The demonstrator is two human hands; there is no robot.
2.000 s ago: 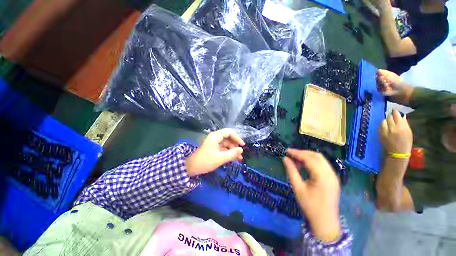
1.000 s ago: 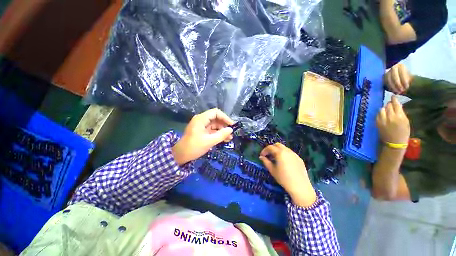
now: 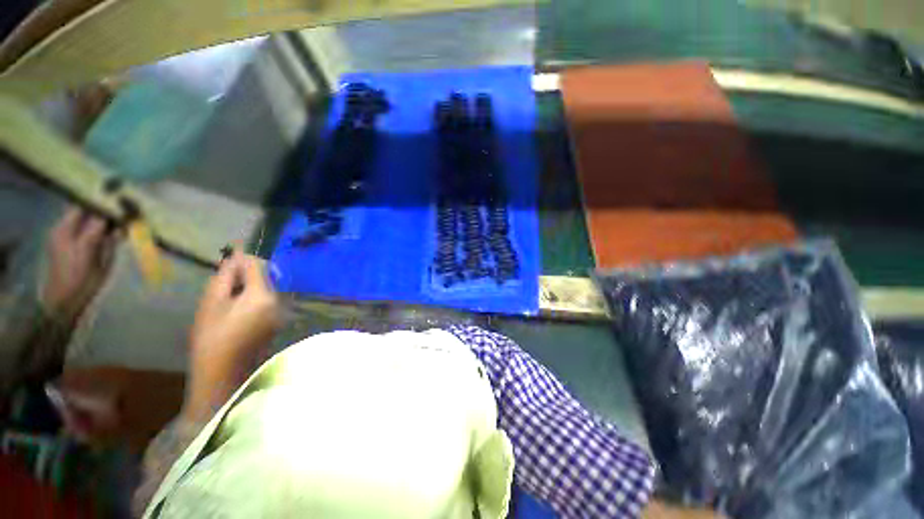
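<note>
My left hand [image 3: 681, 511] shows only as a sliver of wrist beyond the checked sleeve [image 3: 572, 431] at the bottom edge. Its fingers are cut off, so I cannot tell what it holds. My right hand is out of the picture. The clear plastic bag [image 3: 750, 375], full of black parts, lies at the right, beyond my sleeve. A blue board area [image 3: 405, 269] lies at upper centre. Dense rows of black parts [image 3: 473, 243] stand on it, with a clump of black parts [image 3: 350, 152] to their left.
A reddish-brown board [image 3: 679, 193] lies behind the bag. Another person's bare hand [image 3: 233, 304] is at the left, near a small dark thing. A second blurred hand [image 3: 76, 253] is farther left. A frame bar [image 3: 81, 177] with a yellow-handled tool [image 3: 147, 253] crosses the left.
The view has swung left. My right hand, the tray and the board before me have left the picture. My left hand is now cut off at the bottom edge.
</note>
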